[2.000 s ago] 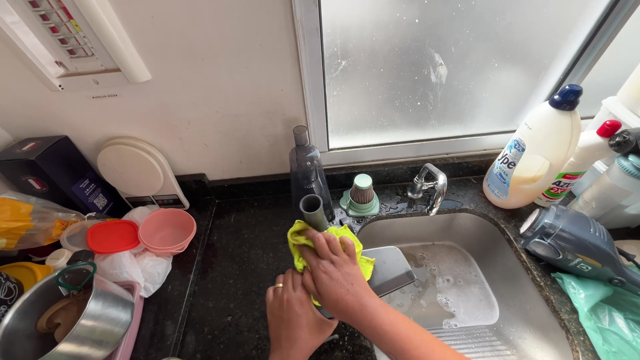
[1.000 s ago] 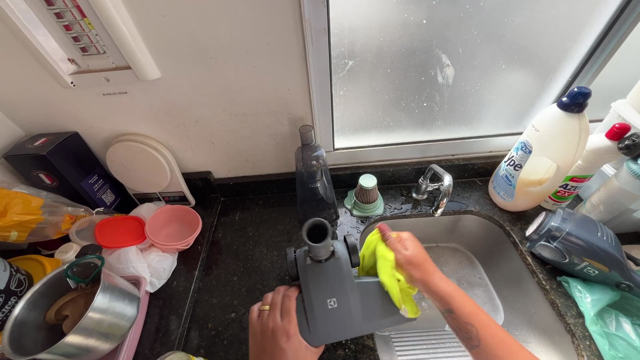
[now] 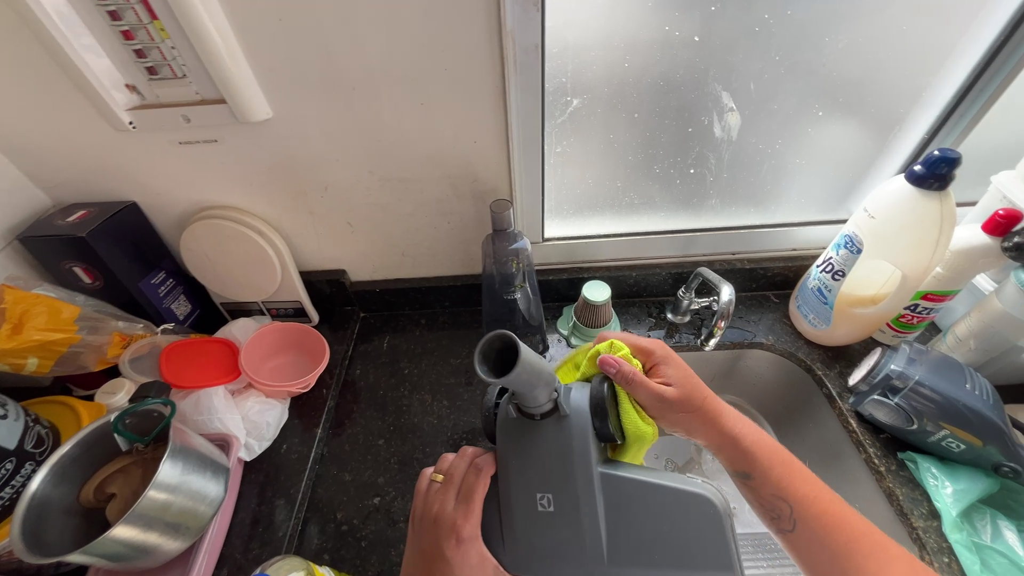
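A grey Electrolux vacuum cleaner floor head [image 3: 592,504] stands over the near counter and sink edge, its round tube neck upward. My left hand [image 3: 452,512] grips its left side. In my right hand [image 3: 660,384] is a yellow-green cloth [image 3: 632,416], pressed against the wheel right of the neck. Behind the head, a translucent dark vacuum dust container [image 3: 512,280] stands by the wall. Beside it on the counter is a pale green vacuum filter [image 3: 593,308]. The vacuum's dark motor body [image 3: 944,416] lies right of the sink.
A steel sink [image 3: 808,416] with a chrome faucet [image 3: 704,308] lies at right, beside detergent bottles [image 3: 876,256] and a green plastic bag [image 3: 968,512]. Left are a steel pot [image 3: 120,496], a pink bowl [image 3: 284,356], a red-lidded container [image 3: 200,362], a kitchen scale [image 3: 240,260] and a dark box [image 3: 112,260].
The cloth was around the tube neck two seconds ago, then right of the head; now my right hand holds it against the wheel. My left hand stays on the floor head.
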